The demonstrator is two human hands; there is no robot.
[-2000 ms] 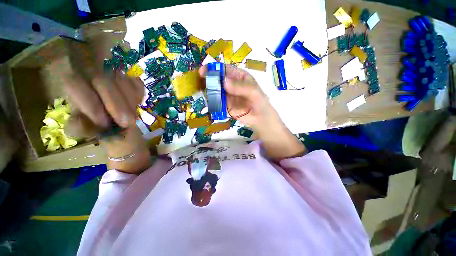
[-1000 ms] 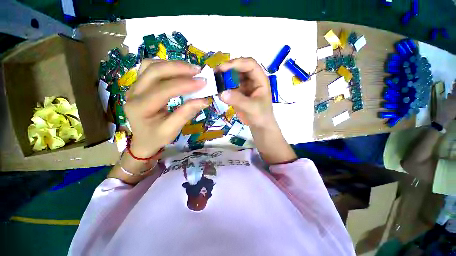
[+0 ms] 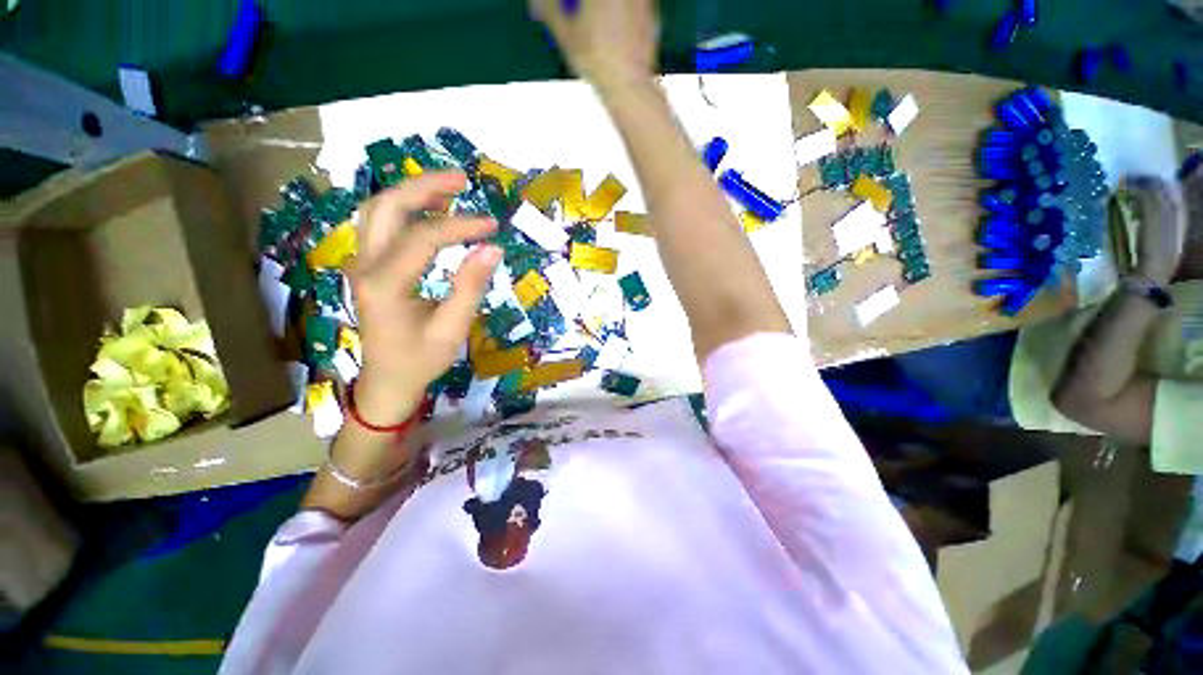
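My left hand (image 3: 416, 284) is raised over the heap of green circuit boards (image 3: 633, 290), fingers apart and nothing seen in it. My right hand (image 3: 610, 40) is stretched forward over the green surface at the top edge, partly cut off. A bit of blue shows at its fingertips; whether it is gripped is hidden. Amber pieces (image 3: 594, 256) and white pads (image 3: 537, 226) lie among the boards. A blue cell (image 3: 752, 194) lies on the white sheet, with another blue cell (image 3: 714, 153) just behind it.
A cardboard box (image 3: 238, 284) at left holds pale yellow scraps (image 3: 152, 376). Sorted boards (image 3: 904, 218) lie on cardboard at right, beside grouped blue cells (image 3: 1022, 198). Single blue cells (image 3: 242, 37) lie on the green surface beyond. Another person's arm (image 3: 1108, 356) is at far right.
My hands were together at a blue cell and a white pad. My right hand has moved far forward; my left hand has opened and no longer shows the pad.
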